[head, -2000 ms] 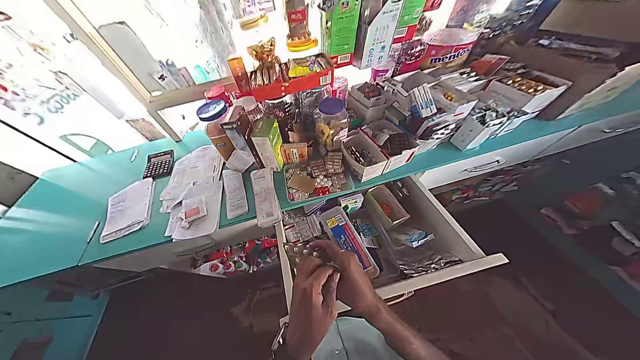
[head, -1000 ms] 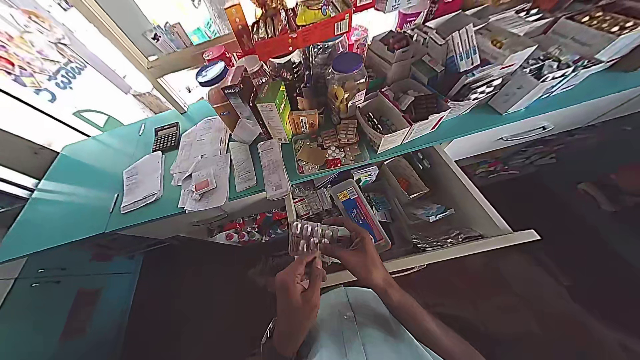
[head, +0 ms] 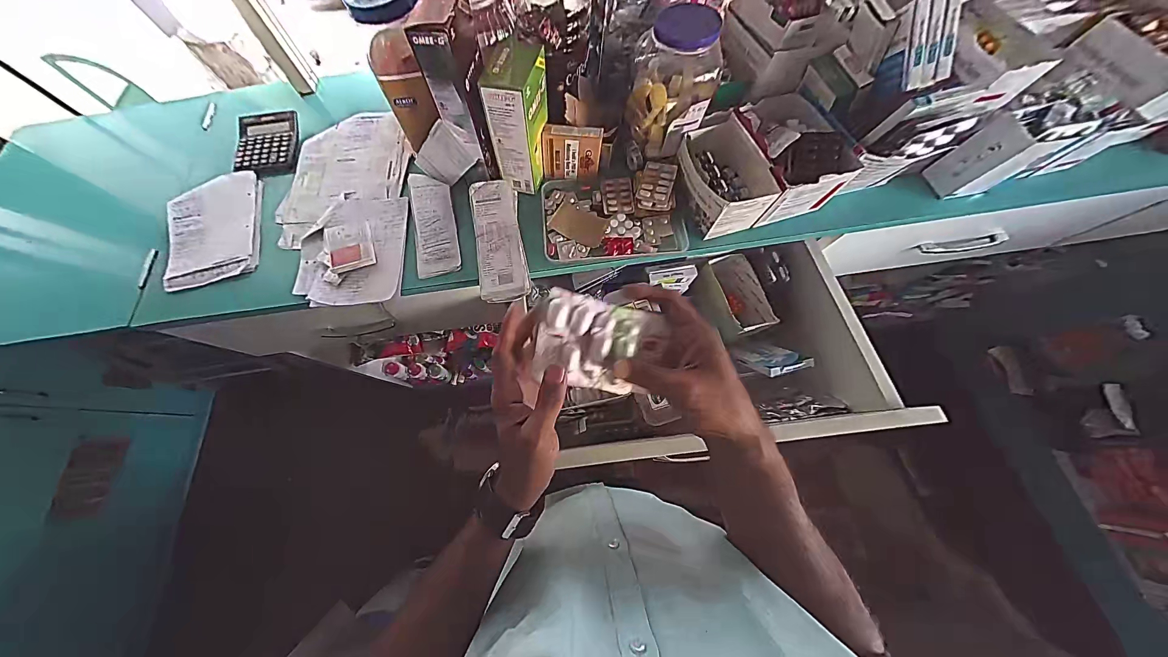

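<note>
Several silvery blister packs of pills (head: 589, 339), blurred by motion, are held between both hands above an open drawer (head: 853, 333). My left hand (head: 529, 401) grips their left edge, thumb in front, with a dark-strapped watch at the wrist. On the right side my right hand (head: 689, 365) holds them with thumb and fingers. Below and behind the packs, the drawer holds a small open carton (head: 737, 292), a blue-and-white box (head: 771, 359) and more foil strips (head: 803, 404); its left part is mostly hidden by the hands.
On the teal counter (head: 365, 315) lie stacked papers (head: 212, 228), a calculator (head: 265, 141) and a plastic tray (head: 616, 219) of blister packs. Behind stand a purple-lidded jar (head: 675, 82), a green box (head: 514, 119) and open medicine cartons (head: 730, 173). Red packets (head: 429, 356) fill a lower drawer at left.
The hands, clasped together two seconds ago, are now farther apart, with the blister packs spread between them. The view has moved closer to the counter.
</note>
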